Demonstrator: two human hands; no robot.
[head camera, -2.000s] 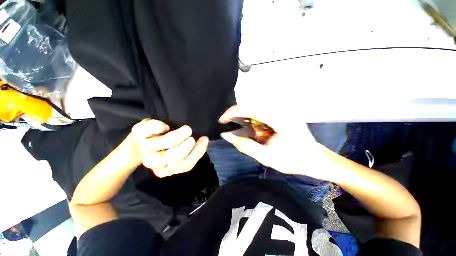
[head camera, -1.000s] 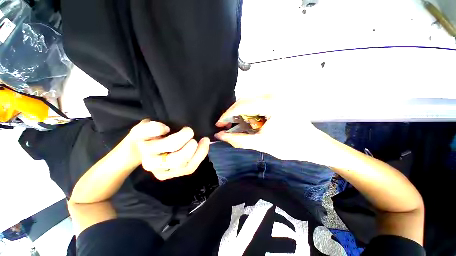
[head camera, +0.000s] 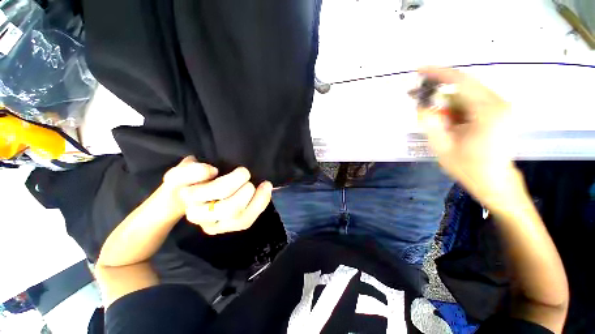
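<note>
A black garment (head camera: 241, 85) hangs from the table's left part down over the lap. My left hand (head camera: 218, 199) is closed on the garment's lower edge, fingers curled, with a ring on one finger. My right hand (head camera: 466, 124) is raised over the table's front edge, away from the garment, and is motion-blurred. It holds a small dark tool with an orange-red part, the thread snips (head camera: 436, 98); their blades are too blurred to read.
The white table (head camera: 365, 117) has a curved dark line and small specks. A tan-handled tool (head camera: 574, 25) lies at the far right. Clear bags (head camera: 45, 72) and an orange item (head camera: 29, 137) are at the left. Dark cloth (head camera: 554, 228) hangs at the right.
My right hand has moved from the garment's edge up and to the right with the snips, baring the jeans below. My left hand has stayed in place on the garment.
</note>
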